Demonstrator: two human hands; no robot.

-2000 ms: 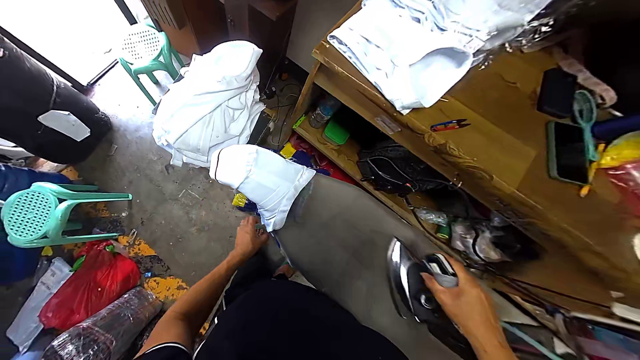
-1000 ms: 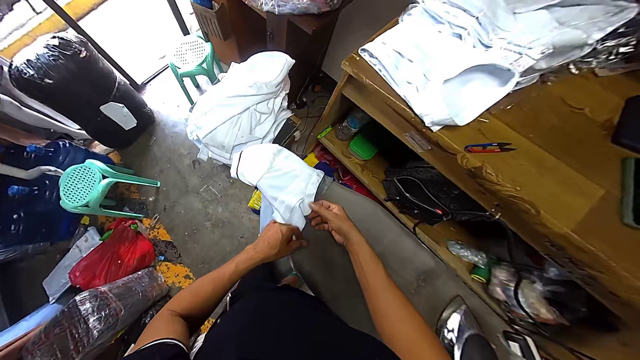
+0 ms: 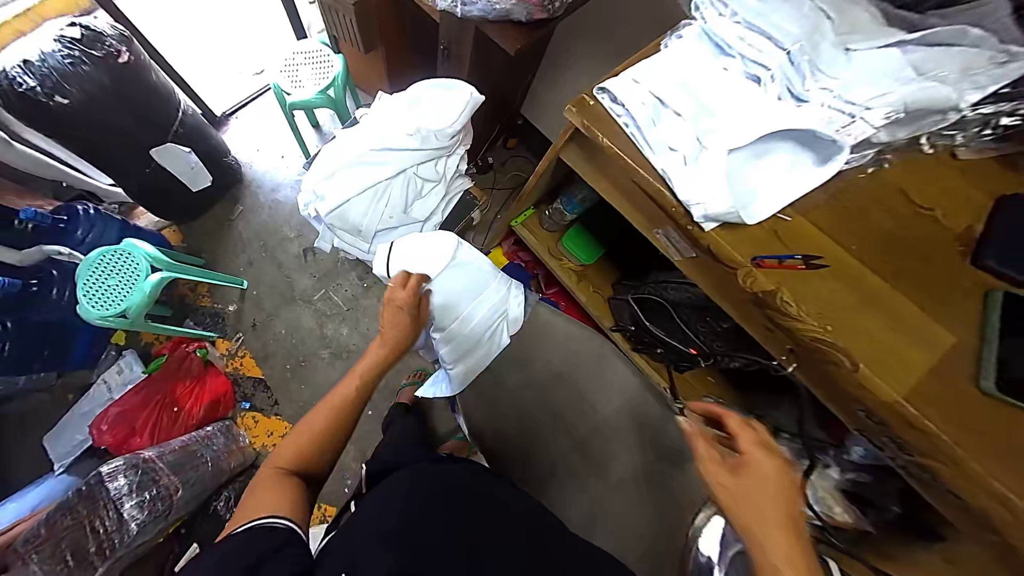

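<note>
A white garment (image 3: 472, 296) with a short dark line near its far end is draped over the narrow end of a grey ironing board (image 3: 576, 424). My left hand (image 3: 404, 312) has its bent fingers on the garment's left edge and appears to pinch the fabric. Over the board's right edge is my right hand (image 3: 740, 464), blurred, thumb and forefinger close together. A thin dark thing shows at its fingertips; whether it is held cannot be told. The iron (image 3: 708, 540) stands at the bottom, partly hidden by the right forearm.
Beyond the board lies a white cloth pile (image 3: 392, 168). The wooden table (image 3: 864, 320) at right bears white garments (image 3: 760, 120), thread snips (image 3: 788, 262) and a phone (image 3: 1004, 344); a black bag (image 3: 680, 320) sits on its shelf. Green plastic stools (image 3: 120, 280) and a red bag (image 3: 168, 400) are at left.
My right hand has let go of the iron, handled the garment's near edge beside my left hand, then moved right, off it. My left hand has moved up along the garment's left side.
</note>
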